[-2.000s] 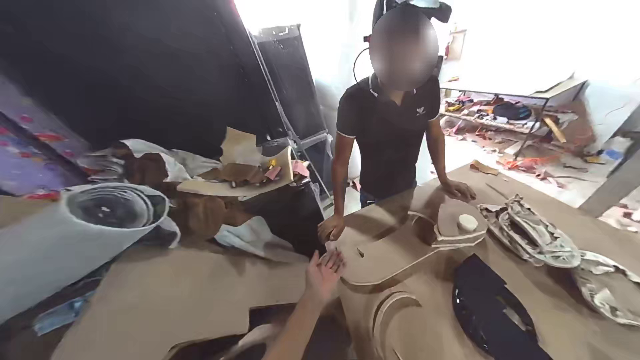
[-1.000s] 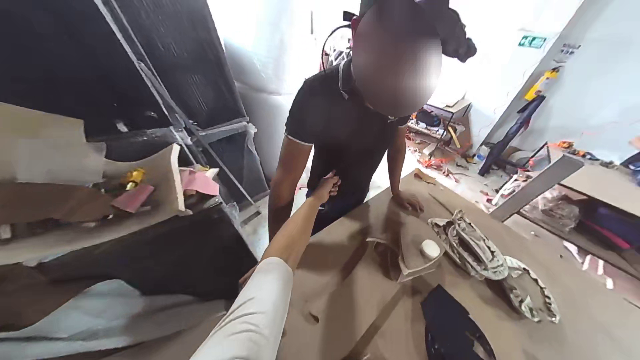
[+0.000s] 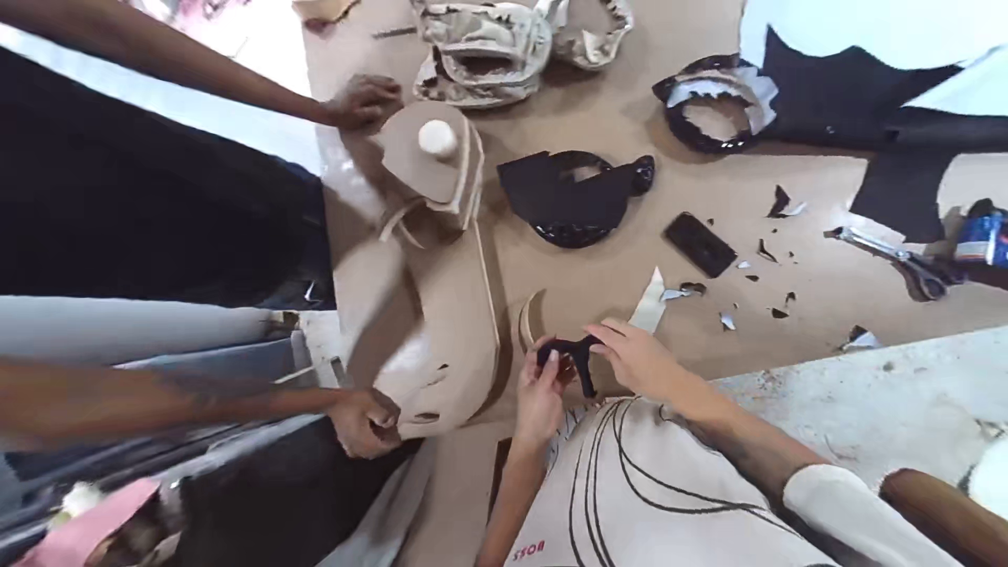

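Observation:
My left hand (image 3: 543, 386) grips one end of a small black piece (image 3: 581, 358) that branches in three, close to my body at the table's near edge. The fingers of my right hand (image 3: 626, 354) pinch its other upper end, and one arm of the piece hangs down between both hands. Just beyond my left hand, a curved tan strip (image 3: 531, 319) lies on the table. A pointed pale strip (image 3: 650, 301) is beside my right hand. To the left lies a large tan board panel (image 3: 453, 339) with a rounded end.
Another person's hands (image 3: 364, 425) rest at the left side. Farther off are a tan part with a white round object (image 3: 438, 138), a black curved part (image 3: 571, 201), a black-wrapped ring (image 3: 709, 106), a phone (image 3: 699, 244), scissors (image 3: 898, 256), dark scraps and a blue can (image 3: 983, 236).
The view has swung down to the table. One of my hands, earlier stretched toward the other person, is now back near my body; both hands now hold the black piece.

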